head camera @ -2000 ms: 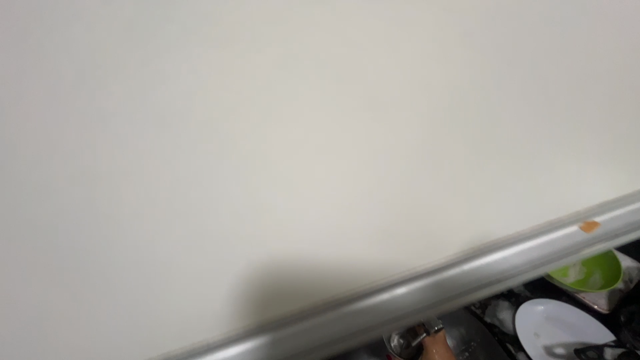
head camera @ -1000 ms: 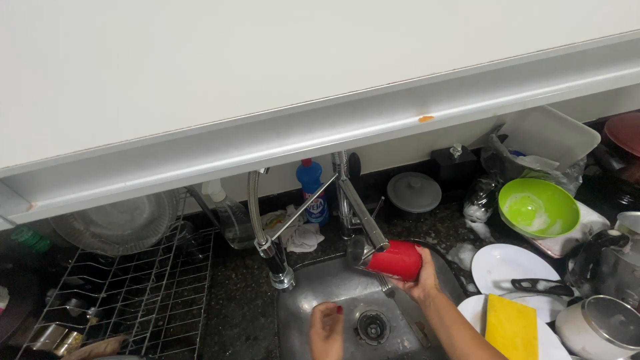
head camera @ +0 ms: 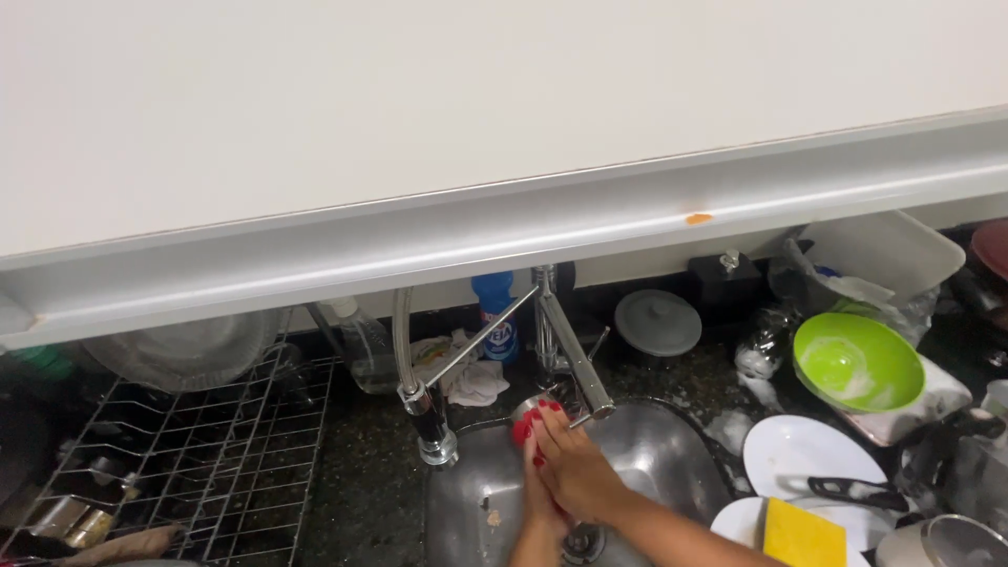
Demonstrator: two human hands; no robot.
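Over the steel sink basin point(head camera: 669, 465), near its back rim, my left hand point(head camera: 539, 496) and my right hand point(head camera: 579, 472) press together around a red cup point(head camera: 521, 429). Most of the cup is covered by the fingers. The faucet spout point(head camera: 579, 354) reaches out just above the hands, beside a pull-down spray head point(head camera: 433, 433) on a flexible hose. Bits of food lie in the basin left of the hands. The drain point(head camera: 584, 543) is partly hidden below them.
A white cabinet with a metal edge point(head camera: 354, 248) crosses above. On the left stands a wire dish rack point(head camera: 213, 449). To the right lie a soapy green bowl point(head camera: 858, 362), white plates point(head camera: 803, 449), a yellow sponge point(head camera: 803, 535) and a pot point(head camera: 945, 543). A blue bottle point(head camera: 498, 315) stands behind.
The red cup has moved left and away from me, and my left hand has joined my right hand at it. The view has swung down from the cabinet to the sink.
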